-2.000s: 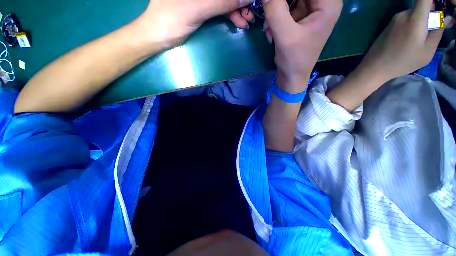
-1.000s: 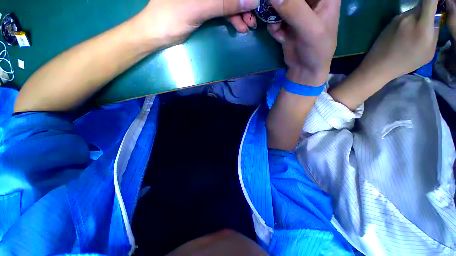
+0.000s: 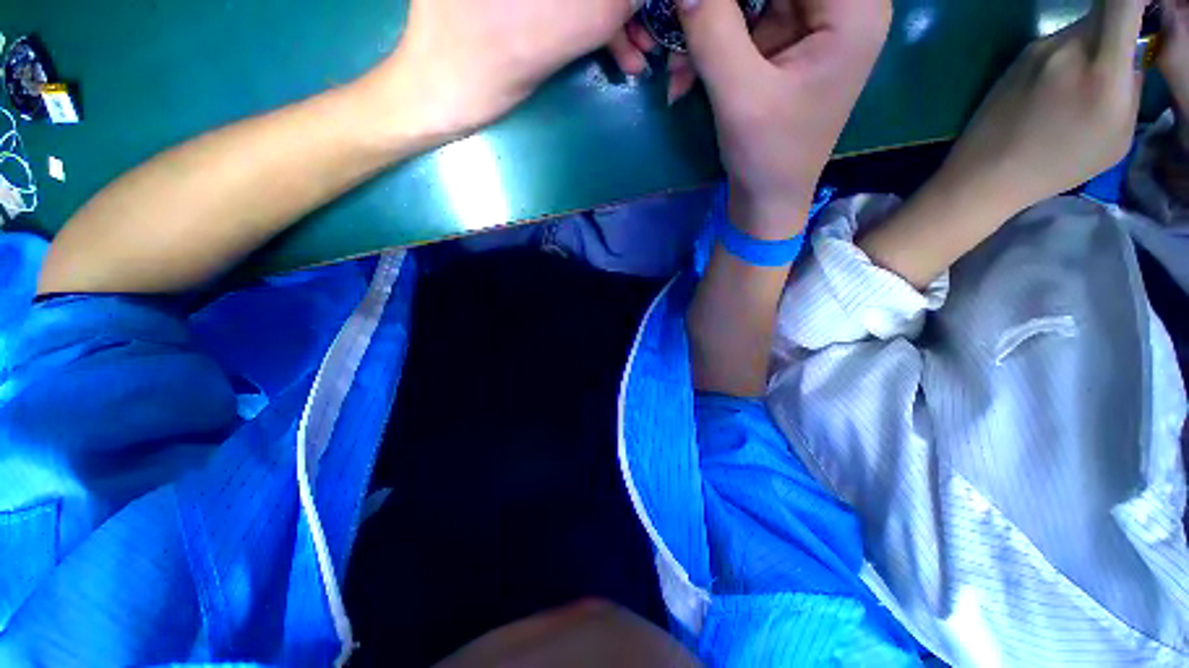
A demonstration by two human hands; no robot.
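A dark round circuit board unit (image 3: 666, 24) with silvery detail shows at the top edge, partly cut off and partly covered by fingers. My right hand (image 3: 795, 65), with a blue band on its wrist, grips the unit between thumb and fingers. My left hand (image 3: 522, 46) reaches in from the left, its fingertips at the unit's left side. The left fingertips are cut off by the top edge, so whether they grip the unit cannot be told.
Another round unit (image 3: 24, 76) with a white and yellow tab (image 3: 60, 103) lies at far left on the green bench (image 3: 261, 59). White wire (image 3: 16, 170) and a small white piece (image 3: 56, 168) lie below it. A coworker's hand (image 3: 1063, 111) is at right.
Since one second ago my right hand and wrist have shifted slightly left and tilted, and the unit has moved a little left and up. My left hand has turned slightly.
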